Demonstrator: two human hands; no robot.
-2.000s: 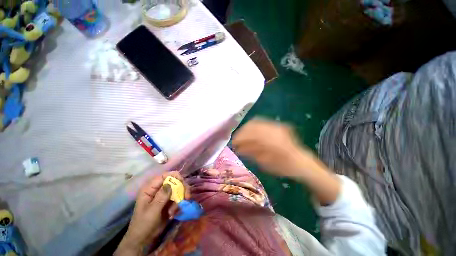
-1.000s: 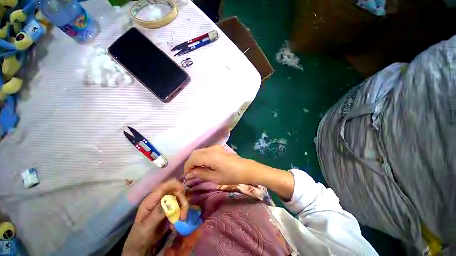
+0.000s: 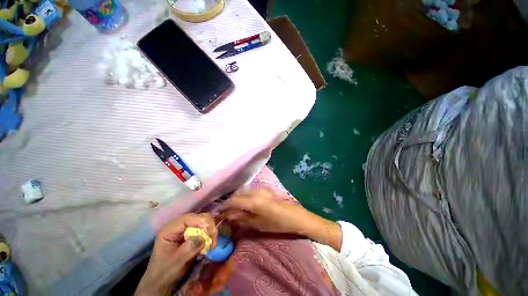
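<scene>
My left hand [image 3: 179, 245] grips the yellow end piece of a small plush toy [image 3: 198, 238] over the pink floral apron [image 3: 272, 260]. The toy's blue part [image 3: 221, 248] shows just right of the fingers. My right hand [image 3: 255, 209] is close beside it on the right, slightly blurred, with its fingertips drawn together. A fine glint, possibly the needle [image 3: 220, 222], shows near the right fingertips. Whether the right fingers pinch it cannot be told. Thread snips [image 3: 176, 165] lie on the table near its edge, blades pointing up and left.
The striped table [image 3: 87, 150] holds a smartphone [image 3: 185, 65], white stuffing [image 3: 130, 65], second snips [image 3: 243, 45], small dark rings [image 3: 231, 67], a tape roll [image 3: 197, 11], a bottle [image 3: 104, 13], a white block [image 3: 32, 191] and piled toys [image 3: 16, 55]. A grey sack [image 3: 451, 173] stands right.
My right hand came in from the right to beside the toy, then shifted slightly right. My left hand still holds the toy, with its fingers now more closed around the yellow piece.
</scene>
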